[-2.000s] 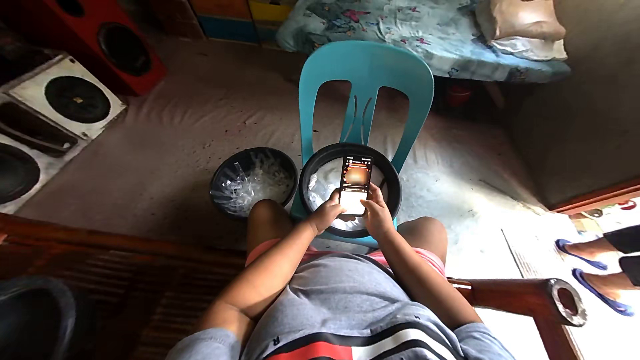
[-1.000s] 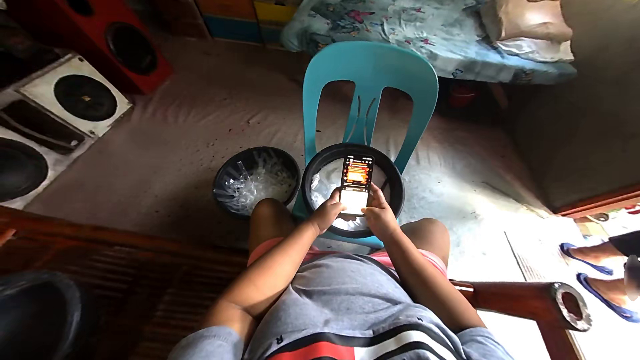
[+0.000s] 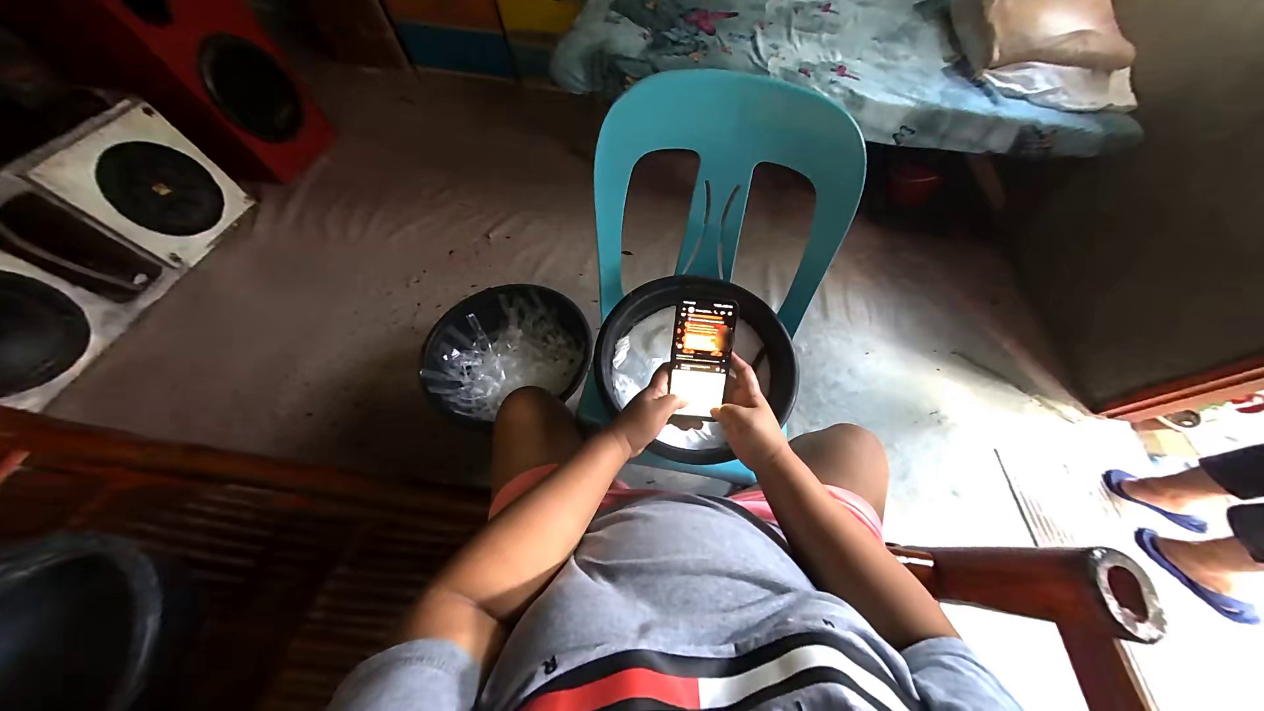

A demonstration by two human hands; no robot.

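Both hands hold a lit smartphone upright, its lower half between them. My left hand grips the lower left edge and my right hand the lower right edge, thumbs at the bottom of the screen. Below the phone, a round black basin with whitish contents rests on the seat of a teal plastic chair. To the left of that chair a second black basin holds clear plastic strips. What fills the first basin is partly hidden by the phone and hands.
Loudspeakers in white and red cabinets stand at left. A cloth-covered bed or table is at the back. A wooden armrest lies at right, near another person's feet in blue flip-flops. A dark tub sits lower left.
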